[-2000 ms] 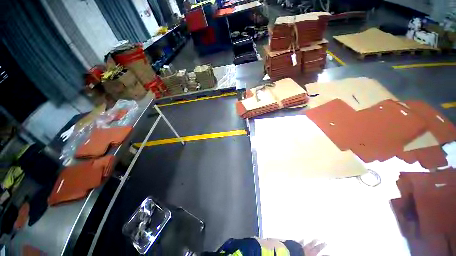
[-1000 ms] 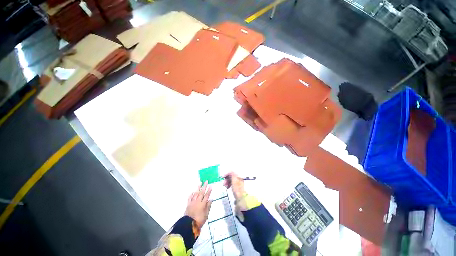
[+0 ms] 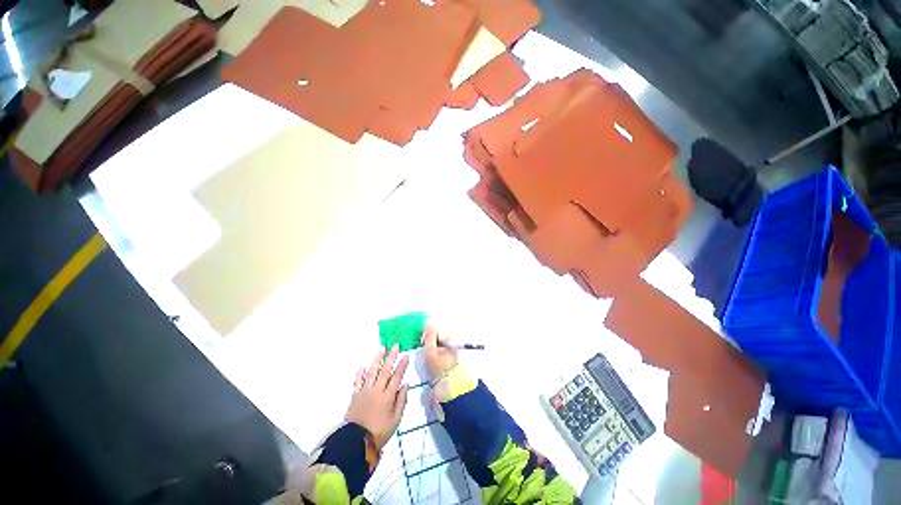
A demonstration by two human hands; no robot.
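A white ruled ticket sheet (image 3: 420,449) with a bright green block (image 3: 402,330) at its far end lies on the white-covered table. My left hand (image 3: 377,396) rests flat on the sheet's left side, just below the green block, fingers slightly apart and holding nothing. My right hand (image 3: 440,357) is closed on a thin dark pen (image 3: 468,346) at the right edge of the green block. The pen's writing tip is hidden by the hand. A grey calculator (image 3: 599,414) lies to the right of my right sleeve.
Rust-brown panels (image 3: 583,173) lie stacked beyond the calculator, with more panels (image 3: 366,69) at the back. A tan card board (image 3: 286,217) lies left of centre. A tied bundle (image 3: 109,79) is at the far left. Blue crates (image 3: 780,296) stand at the right.
Since two seconds ago the view has turned from the aisle to the table. Over the last second it shifted slightly; both hands stay at the sheet, the right still with the pen.
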